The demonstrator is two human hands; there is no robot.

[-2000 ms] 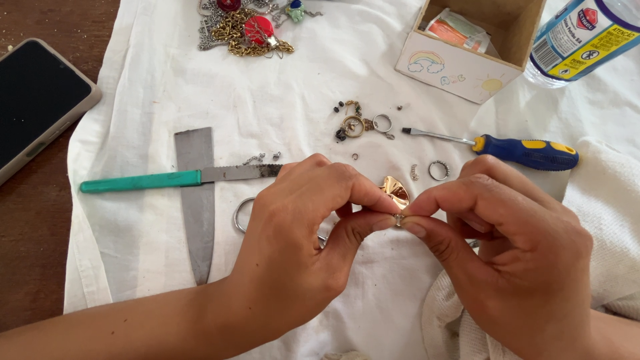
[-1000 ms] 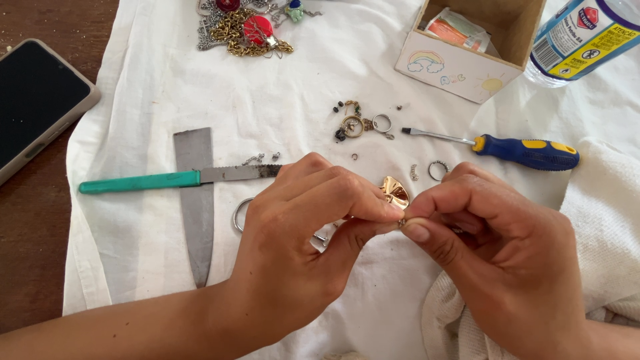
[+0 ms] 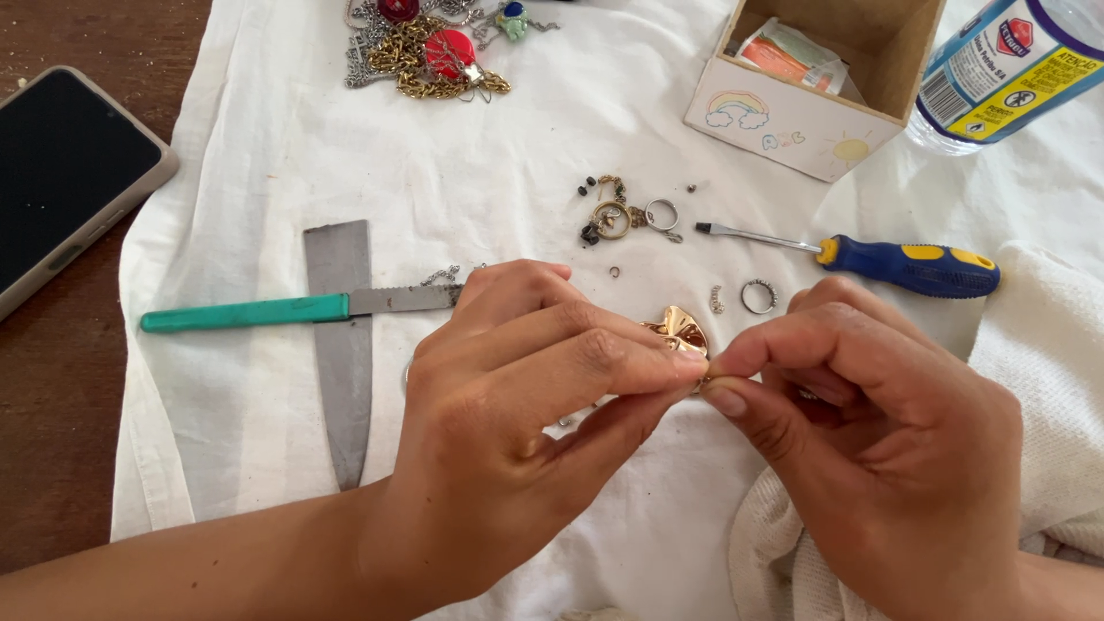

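Fingertips of my left hand and my right hand meet over the white cloth, pinching a tiny piece of jewelry that they mostly hide. A shiny gold-coloured ornament shows just behind the left fingertips; whether it joins the pinched piece I cannot tell. Beyond my right hand lie a silver-coloured ring and a short bit of chain. Farther back are a gold-coloured ring, another silver-coloured ring and dark beads.
A blue and yellow screwdriver lies right. At left, a green-handled knife crosses a loose metal blade; a phone is beyond. Tangled chains, a small box and a labelled bottle stand behind; bunched cloth lies right.
Both hands stay together at the same spot, with small shifts of the fingers. The gold-coloured ornament shows a little differently behind the left fingertips. The tools and loose jewelry have not moved.
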